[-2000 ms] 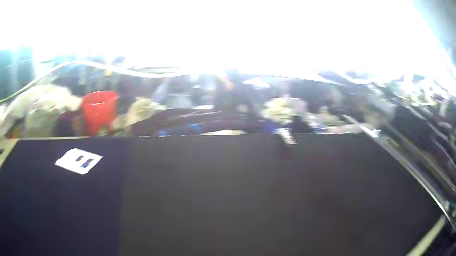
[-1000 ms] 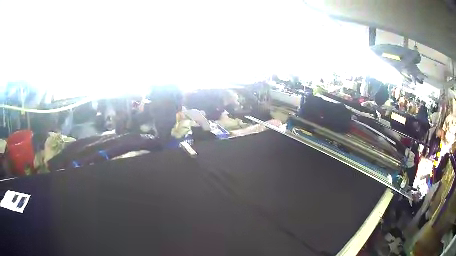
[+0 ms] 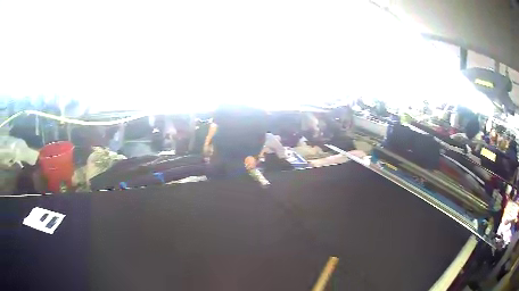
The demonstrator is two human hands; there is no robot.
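Dark fabric (image 3: 227, 238) covers most of the table in front of me, with a navy section (image 3: 45, 261) at the left. A thin orange-brown wooden stick (image 3: 326, 274) enters from the bottom edge, over the fabric; its lower end is cut off. A white card with two dark marks (image 3: 44, 220) lies on the navy section. Neither of my hands is in the picture, so what holds the stick is hidden.
A person in dark clothes (image 3: 238, 139) stands across the table, a hand near a short pale strip at the cloth's far edge. A red bucket (image 3: 57, 166) is at the far left. A metal rail (image 3: 410, 190) and long rolls (image 3: 432, 176) run along the right. A pale table edge (image 3: 455, 266) shows lower right.
The wooden stick has come into view at the bottom. Since one second ago the view has swung slightly back left, so the card and bucket sit further right. The person opposite shows more clearly.
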